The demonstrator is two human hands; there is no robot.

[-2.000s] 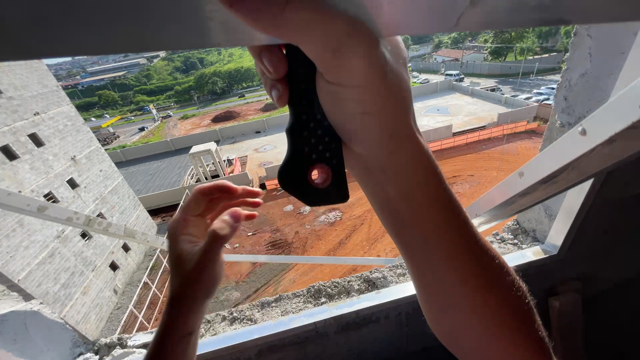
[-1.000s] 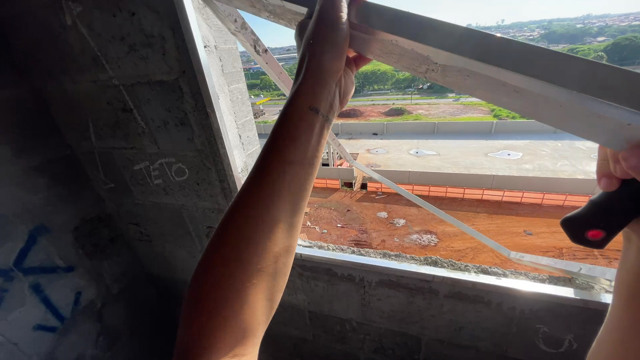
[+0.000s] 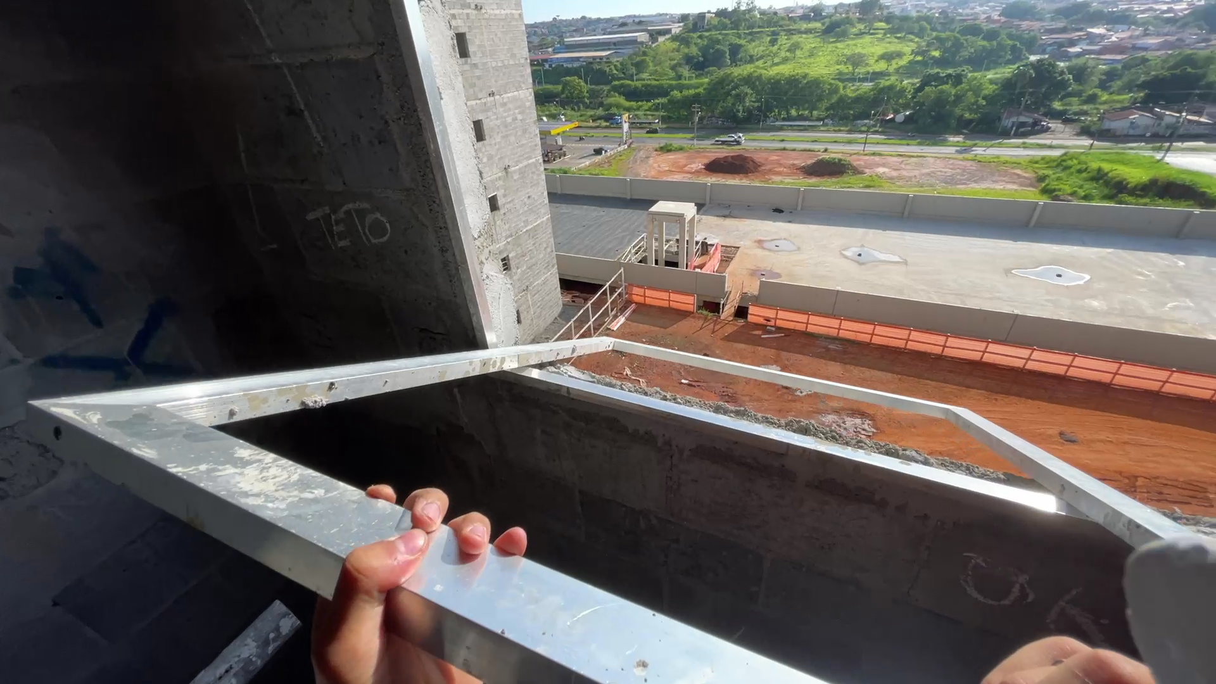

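Note:
A rectangular aluminum frame (image 3: 285, 513), smeared with dried mortar, spans the lower view at a tilt, with its corner at the far left. My left hand (image 3: 408, 589) grips its near bar, thumb on the top face and fingertips over the far edge. At the bottom right edge only part of my right hand (image 3: 1069, 662) shows; its fingers look curled, and what it holds is cut off. Close beside it a blurred grey object (image 3: 1173, 608) covers the frame's right end. The black-handled tool is not in view.
Beyond the frame is a window opening with a bright metal sill (image 3: 788, 439) and an upright metal edge (image 3: 446, 171). A dark block wall (image 3: 313, 190) with chalk marks stands left. Outside, far below, lie red earth (image 3: 997, 427) and an orange barrier (image 3: 950, 347). Another metal bar (image 3: 249, 646) lies lower left.
The aluminum frame, earlier raised across the top of the opening, is now low and close to me. My left hand has come down with it. The black-handled tool has left the view.

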